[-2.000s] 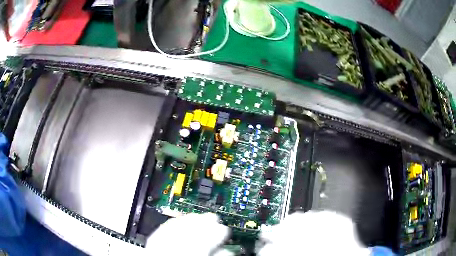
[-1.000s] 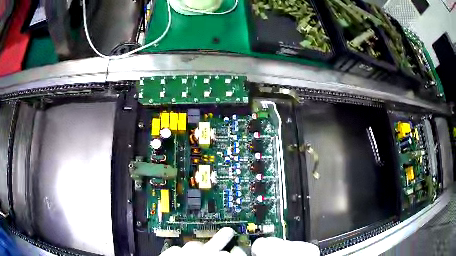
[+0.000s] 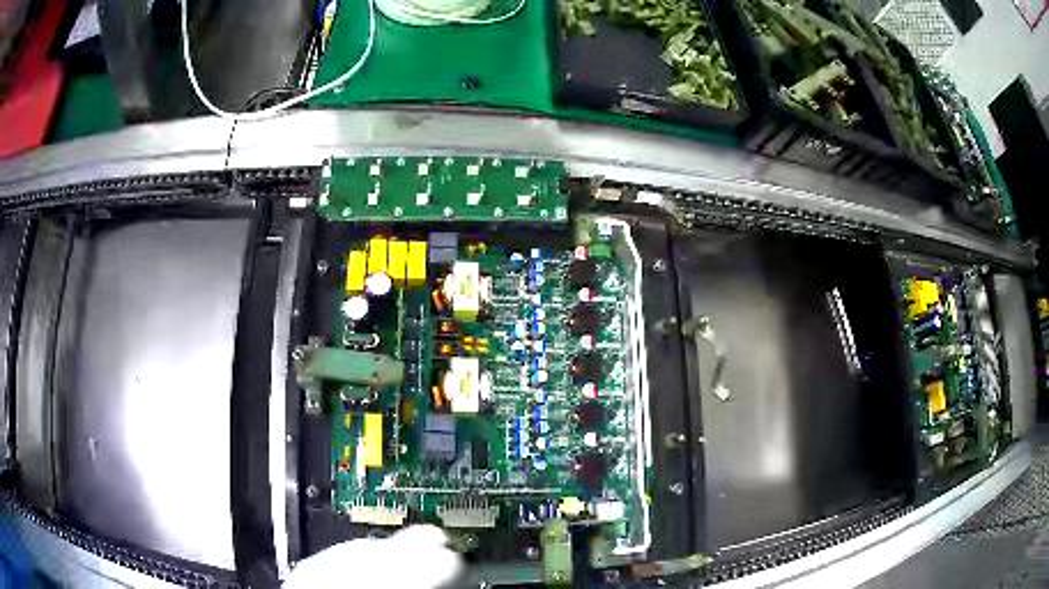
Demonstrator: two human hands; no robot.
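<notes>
A green circuit board [image 3: 495, 345] with yellow, white, black and blue parts lies in a black pallet [image 3: 679, 460] on the conveyor. An olive hold-down block [image 3: 357, 368] crosses the board's left edge. Another olive block [image 3: 557, 552] stands upright at the board's front edge, right of centre. A white bar [image 3: 640, 391] runs along the board's right side. My left hand [image 3: 374, 561], white-gloved and cut off by the bottom edge, is at the board's front left; its fingers are blurred and I cannot tell whether it holds anything. My right hand is not in view.
A plain green strip board [image 3: 443, 190] lies along the pallet's back edge. Metal rails [image 3: 380, 132] bound the line. Another board [image 3: 949, 368] lies at the right. Black bins of olive pieces [image 3: 644, 69] stand on the green mat [image 3: 495, 75]. Blue clothing [image 3: 17, 552] shows at lower left.
The camera view has turned and shifted. My left hand has moved left from the front-edge middle. My right hand has left the picture, and the front olive block now shows uncovered.
</notes>
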